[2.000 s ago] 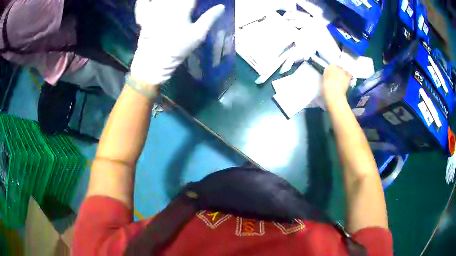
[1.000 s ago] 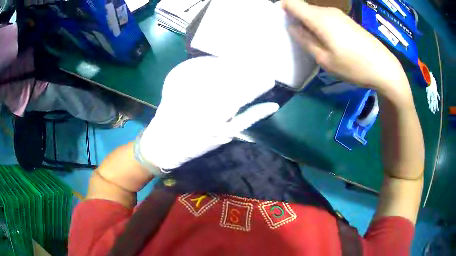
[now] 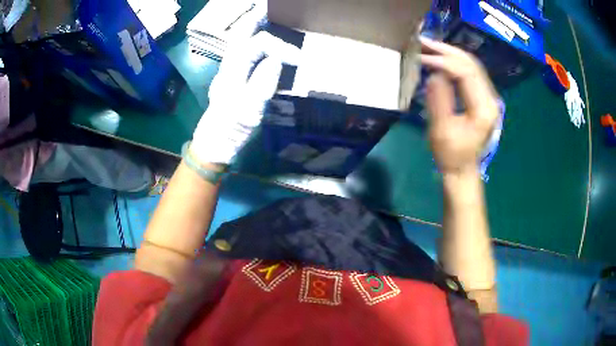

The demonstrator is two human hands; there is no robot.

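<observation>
An open blue-black colour box (image 3: pixel 317 138) stands in front of me, its brown inner lid (image 3: pixel 351 17) raised at the back. A plain white sheet (image 3: pixel 351 71) lies on top inside it. My left hand (image 3: pixel 240 94), in a white knitted glove, grips the box's left edge with curled fingers. My right hand (image 3: pixel 463 111), bare and slightly blurred, is at the box's right side, fingers apart, fingertips by the brown side flap (image 3: pixel 411 71). Whether they touch it I cannot tell.
White leaflets (image 3: pixel 219 27) are stacked behind left. Another box (image 3: pixel 128 61) stands left, blue boxes (image 3: pixel 500 27) right. A blue tape dispenser (image 3: pixel 496 138) is partly hidden by my right hand. An orange object (image 3: pixel 556 73) and spare glove (image 3: pixel 574 101) lie far right. A seated person's leg (image 3: pixel 94 165) shows left.
The white sheet now lies inside the box instead of between my hands. My left hand has moved up to the box's left edge; my right hand has moved from above the sheet to the right side.
</observation>
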